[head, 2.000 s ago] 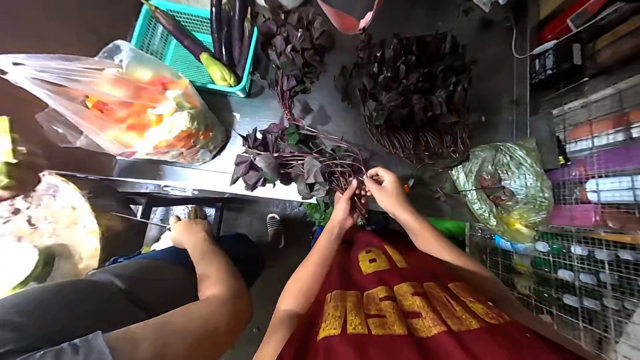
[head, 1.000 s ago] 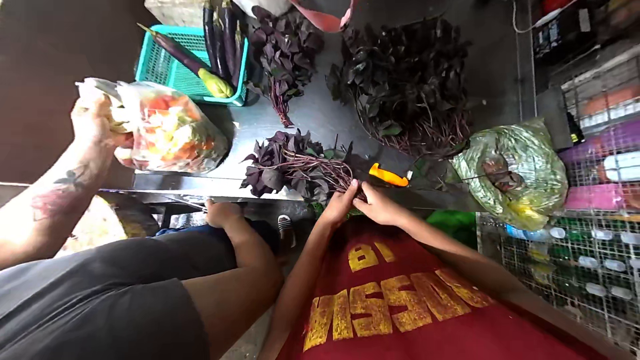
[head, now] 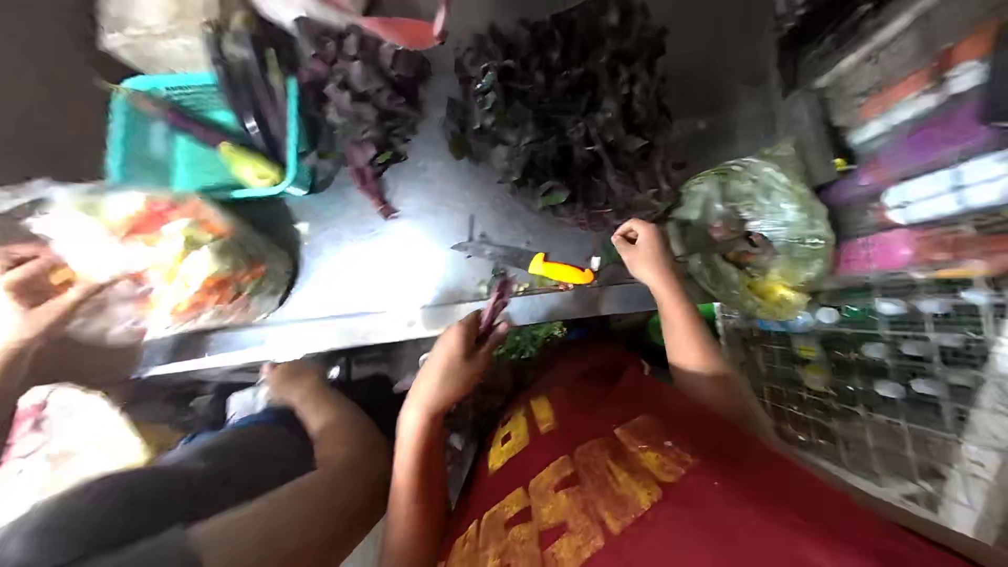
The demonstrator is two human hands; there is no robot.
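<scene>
My left hand grips a bunch of purple stems below the edge of the metal table; its leaves are mostly hidden under the hand. My right hand is raised with curled fingers at the stems of a large heap of dark purple leafy greens; whether it pinches anything is too blurred to tell. Between my hands a knife with a yellow handle lies on the table, blade to the left. A smaller tied bunch of the purple greens lies further left, its stems toward me.
A teal plastic basket holds eggplants at the left. In front of it is a clear bag of cut vegetables, with a co-worker's hand at it. A green plastic bag sits at the right, beside wire racks of bottles.
My hands have moved apart: the left down toward me with the bunch, the right toward the heap. The knife now shows fully. The co-worker's bag has moved left and down.
</scene>
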